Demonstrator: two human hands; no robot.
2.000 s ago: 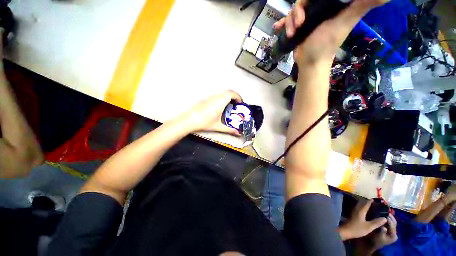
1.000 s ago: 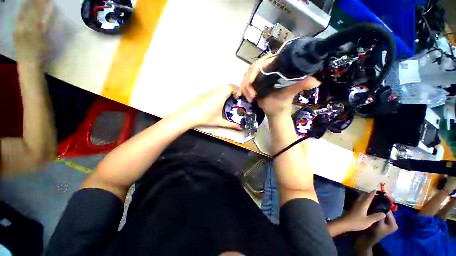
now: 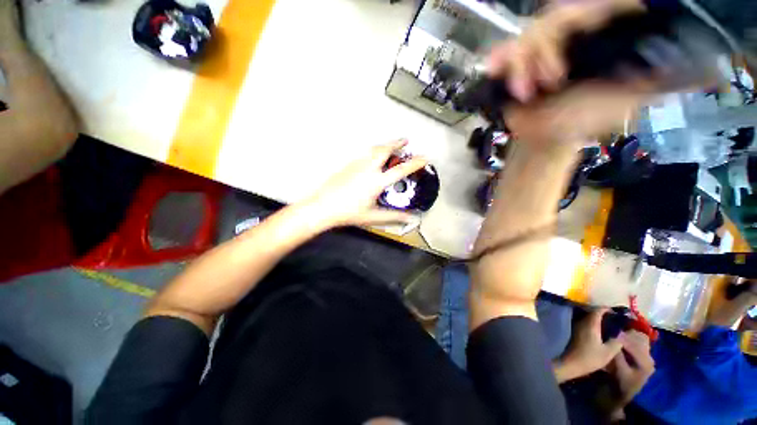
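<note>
My left hand point(image 3: 365, 191) grips a round black unit with a silver-white centre point(image 3: 404, 189) at the bench's front edge. My right hand point(image 3: 539, 75) is blurred and holds the thick black electric screwdriver point(image 3: 618, 54), raised at the upper right. The driver's front end is at the near end of the silver-grey screw feeder point(image 3: 423, 83); its tip is too unclear to tell whether it touches. The thin black cord point(image 3: 515, 241) crosses my right forearm.
Another black unit point(image 3: 173, 31) lies by the yellow-orange tape strip point(image 3: 222, 83). More units point(image 3: 610, 162) are partly hidden behind my right arm. A neighbour's arm point(image 3: 33, 104) is at the left; another neighbour's hands point(image 3: 610, 353) hold a black part with red at lower right.
My right hand and screwdriver have moved from the held unit up to the feeder. My left fingers now lie across the unit, which looks turned. The left neighbour's arm has moved.
</note>
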